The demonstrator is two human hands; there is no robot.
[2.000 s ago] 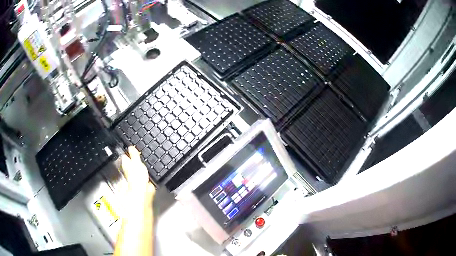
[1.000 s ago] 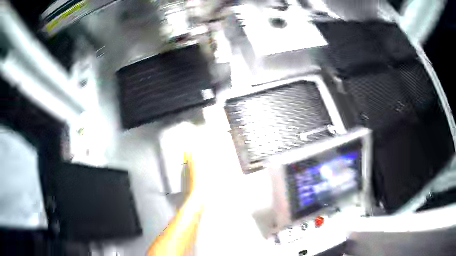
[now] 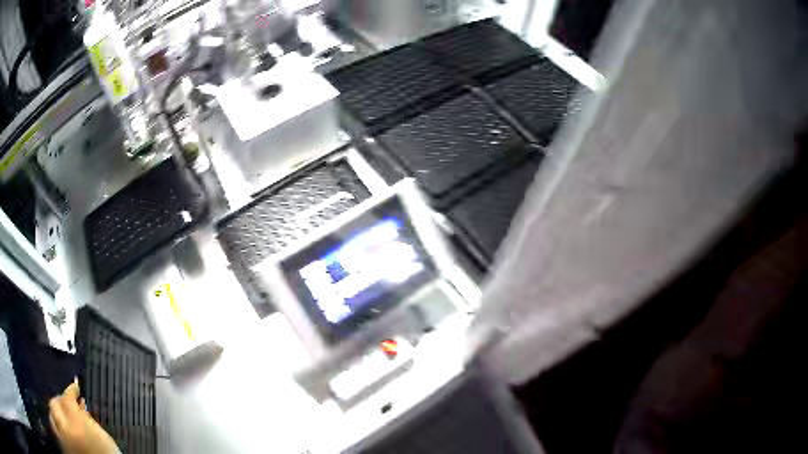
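Note:
My left hand [image 3: 78, 424] is at the lower left edge, small and blurred. Its fingers are at the left edge of a black tray [image 3: 120, 381] with slots; whether they grip it I cannot tell. A second black tray with light dots [image 3: 142, 222] lies above it, with a small white label at its right corner. A tray with a pocket grid [image 3: 275, 217] lies behind the lit touchscreen [image 3: 359, 266], partly hidden by it. My right hand is not in view.
Several black trays [image 3: 443, 137] cover the deck at the upper right. A white box [image 3: 283, 111] and machine parts stand at the top. A red button [image 3: 389, 348] is under the screen. A blurred pale panel [image 3: 638, 168] fills the right.
My left hand has moved from beside the pocket-grid tray to the slotted tray at the lower left. The view has shifted, and the pale panel now covers part of the right-hand trays.

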